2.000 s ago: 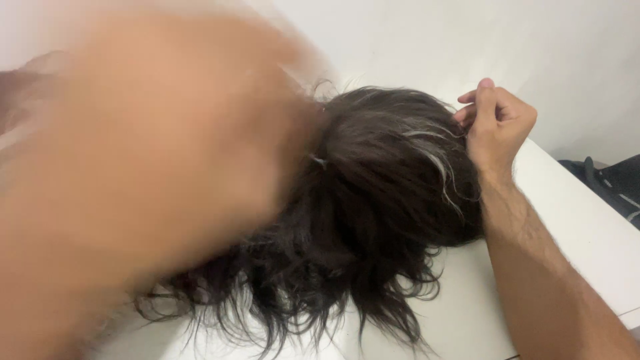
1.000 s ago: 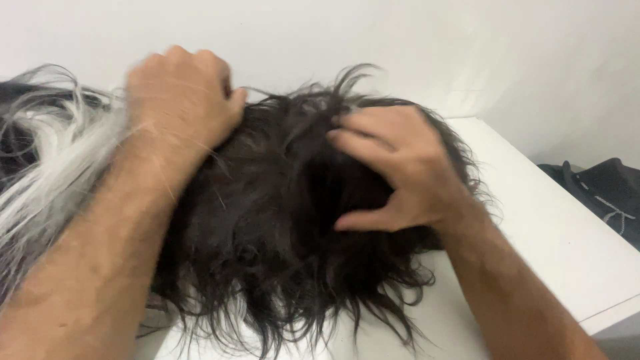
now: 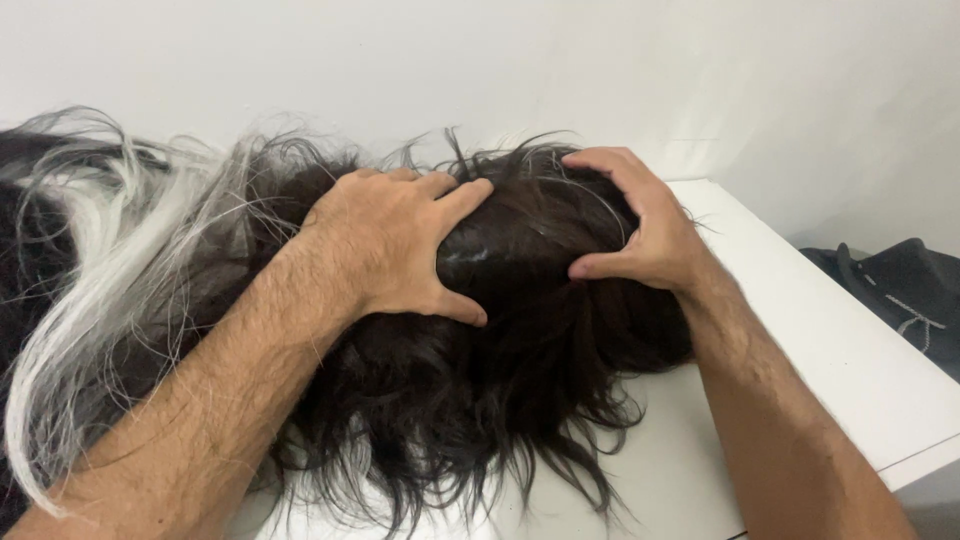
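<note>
A dark brown wig (image 3: 525, 300) with wavy ends and a few pale strands lies on a white tabletop. My left hand (image 3: 405, 240) rests on its left part, fingers spread, thumb toward me. At the wig's right end my right hand (image 3: 637, 217) curves around the hair, thumb and fingers wide apart. Both palms are turned toward each other over the crown, and what is under the hair is hidden. White-grey hair (image 3: 142, 247) lies to the left, behind and beside my left forearm, next to black hair at the left edge.
The white table (image 3: 810, 330) extends right, with its edge running toward the lower right. A white wall (image 3: 480, 67) stands close behind the hair. Past the table's right side is a black hat (image 3: 900, 285) with a braided cord.
My left hand has moved right onto the crown since one second ago. The white-grey hair at the left was not visible two seconds ago, when a blurred arm covered that side.
</note>
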